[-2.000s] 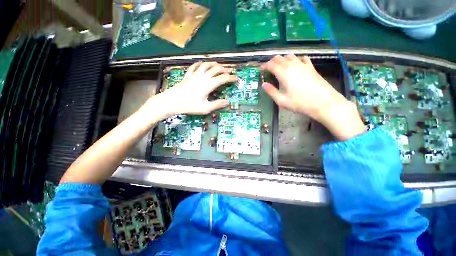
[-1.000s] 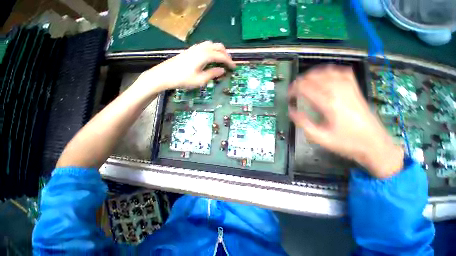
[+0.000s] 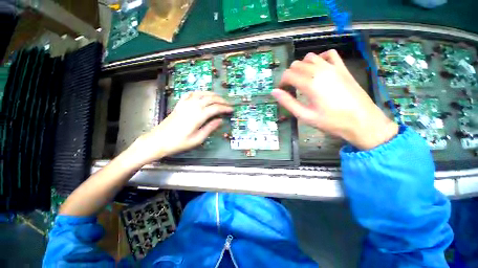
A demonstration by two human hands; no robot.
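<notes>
A solder pallet [image 3: 209, 155] with a dark rim lies on the conveyor in front of me. Three green circuit boards show in it: upper left [image 3: 192, 76], upper right [image 3: 249, 74] and lower right [image 3: 254, 126]. My left hand [image 3: 193, 121] lies over the lower left pocket and hides what is there. Its fingertips are beside the lower right board; I cannot tell if they grip anything. My right hand [image 3: 325, 94] is at the pallet's right edge, fingers apart, with nothing seen in it. Its fingertips are near the right-hand boards.
Another loaded pallet [image 3: 440, 153] lies to the right, with a blue cord [image 3: 373, 68] hanging over its left side. The silver front rail [image 3: 236, 183] runs before me. A ribbed black rack [image 3: 78, 120] stands left. Green boards [image 3: 245, 13] and a cardboard square [image 3: 163, 21] lie behind.
My left hand has moved down from the upper left board to the lower left pocket. My right hand has swung back left to the pallet's right edge. The view has shifted slightly.
</notes>
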